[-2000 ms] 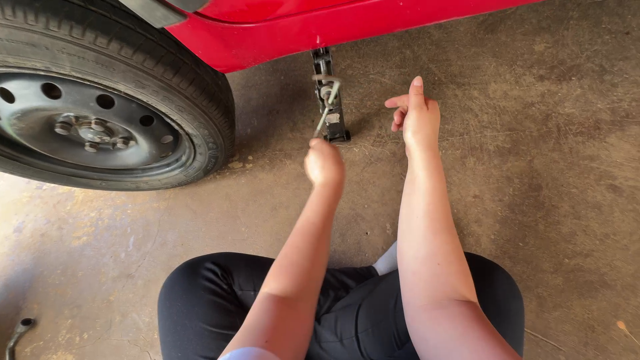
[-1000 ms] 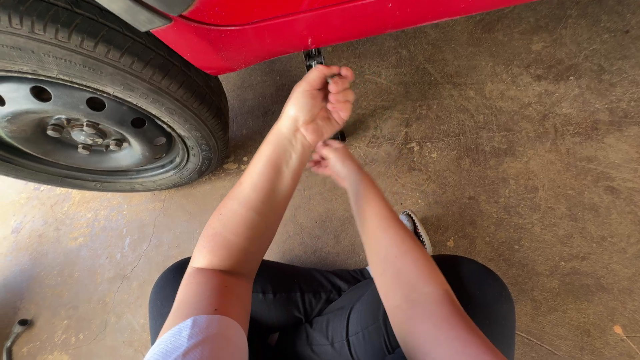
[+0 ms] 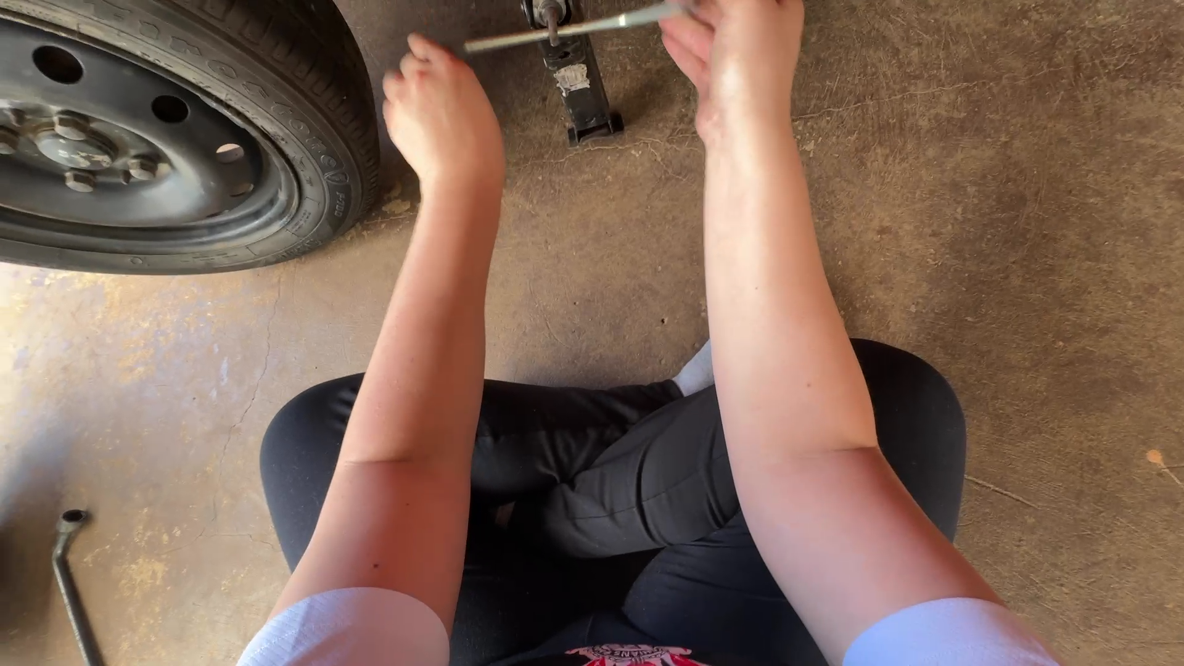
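Note:
A black scissor jack (image 3: 578, 88) stands on the concrete floor at the top, its upper part cut off by the frame edge. A metal crank rod (image 3: 592, 29) crosses in front of it, nearly level. My right hand (image 3: 740, 65), right of the jack, has its fingers around the rod's right end; the fingertips are partly cut off. Left of the jack is my left hand (image 3: 442, 116), back of the hand up, fingers loosely curled and somewhat apart. It is close to the rod's left end and appears to hold nothing.
A car wheel with a tyre (image 3: 324, 120) and steel rim fills the upper left, near my left hand. A metal wrench with a socket end (image 3: 69, 564) lies on the floor at lower left. My crossed legs in black trousers (image 3: 638, 472) are below my arms.
My hands, close together over the jack a second ago, have moved apart, left hand to the left and right hand to the right. The view has tilted down; the red car sill has left it.

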